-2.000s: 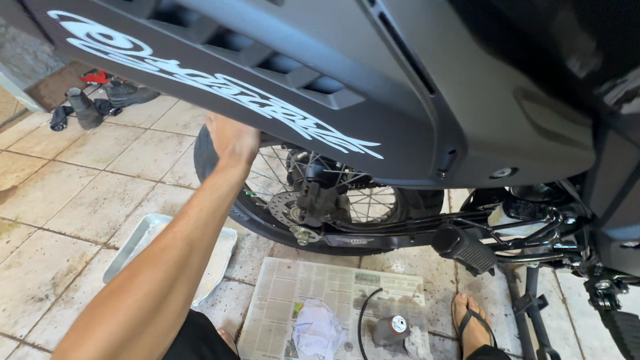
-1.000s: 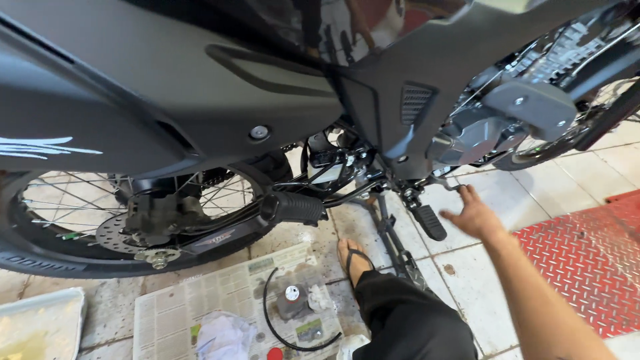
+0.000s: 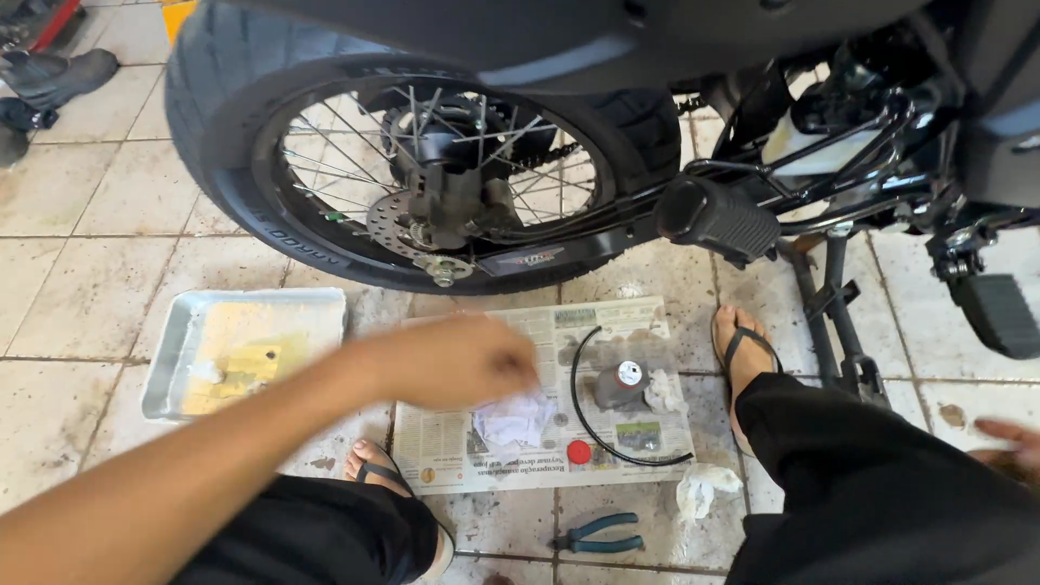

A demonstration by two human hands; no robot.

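My left hand (image 3: 467, 361), blurred, hangs over the newspaper sheet (image 3: 431, 463), just above a crumpled white cloth (image 3: 512, 422); its fingers are curled, and whether they hold anything is unclear. Past my knee at the right edge, my right hand (image 3: 1011, 443) shows only in part, fingers apart. On the newspaper stand a dark bottle (image 3: 621, 390) with a silvery top, a curved black hose (image 3: 578, 390), a red cap (image 3: 578, 452) and wadded tissue (image 3: 665, 392). Behind them is the motorcycle's rear wheel (image 3: 219, 154) with its brake disc (image 3: 394, 223).
A metal tray (image 3: 341, 313) with yellowish liquid lies left of the newspaper. Blue-handled pliers (image 3: 601, 534) and a white rag (image 3: 705, 490) are on the tiles near my feet. The footpeg (image 3: 719, 219) and stand (image 3: 833, 301) jut out at right. Boots (image 3: 61, 77) are at upper left.
The view has swung back toward the rear wheel. My right hand, earlier stretched out near the front footpeg, is now low at the right edge. My left hand has come into view over the newspaper.
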